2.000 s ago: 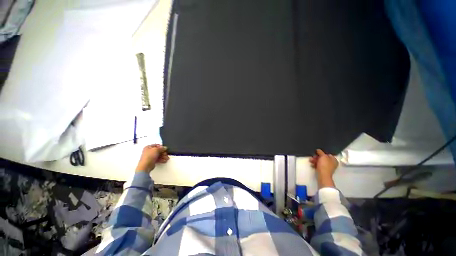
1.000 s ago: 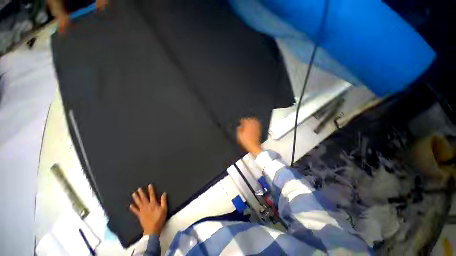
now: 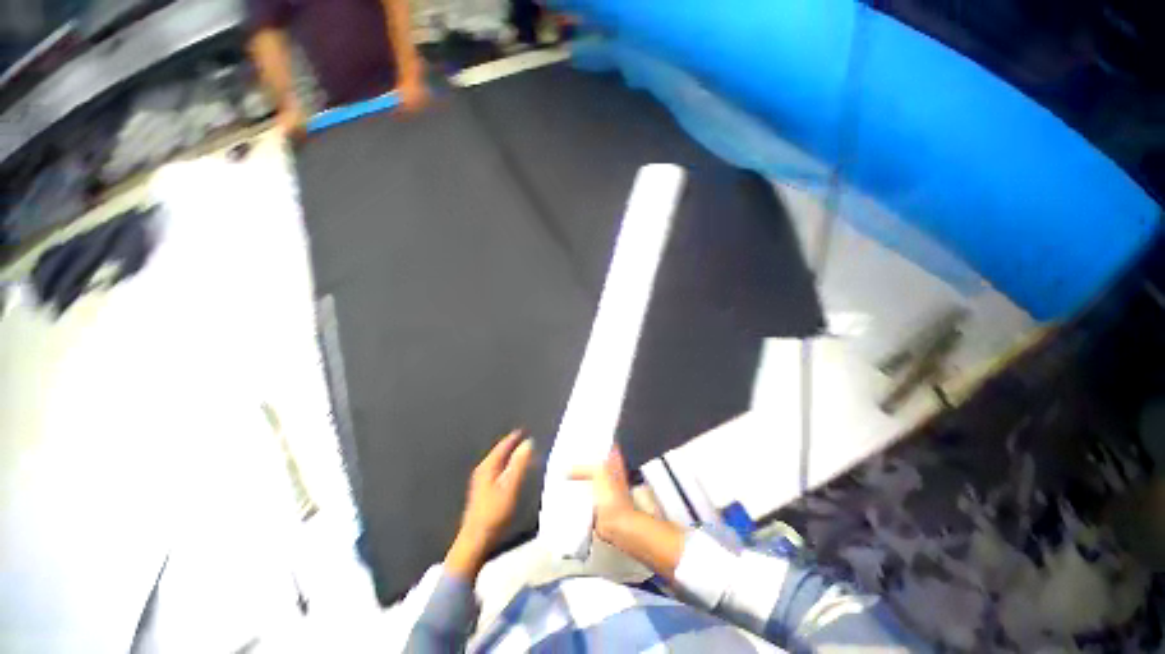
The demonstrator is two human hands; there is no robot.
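A long white paper roll (image 3: 616,345) lies slanted over the dark cloth (image 3: 447,307), its near end close to my body. My right hand (image 3: 616,505) grips the roll near that end. My left hand (image 3: 496,492) is just left of the roll, over the near part of the cloth, with nothing in it and its fingers partly apart. The cloth lies spread on the white table (image 3: 217,332). A thin pale strip (image 3: 336,364) lies along the cloth's left side.
A person (image 3: 339,51) stands at the far edge with both hands at the cloth. A huge blue plastic-wrapped roll (image 3: 894,141) is at the right. Metal bars (image 3: 922,358) lie near the right edge. A speckled ruler (image 3: 289,460) lies left; a cord (image 3: 807,409) hangs right.
My right hand has taken hold of the white roll, which has moved from the cloth's right side onto the cloth. My left hand has lifted from its flat, spread position. The view has shifted.
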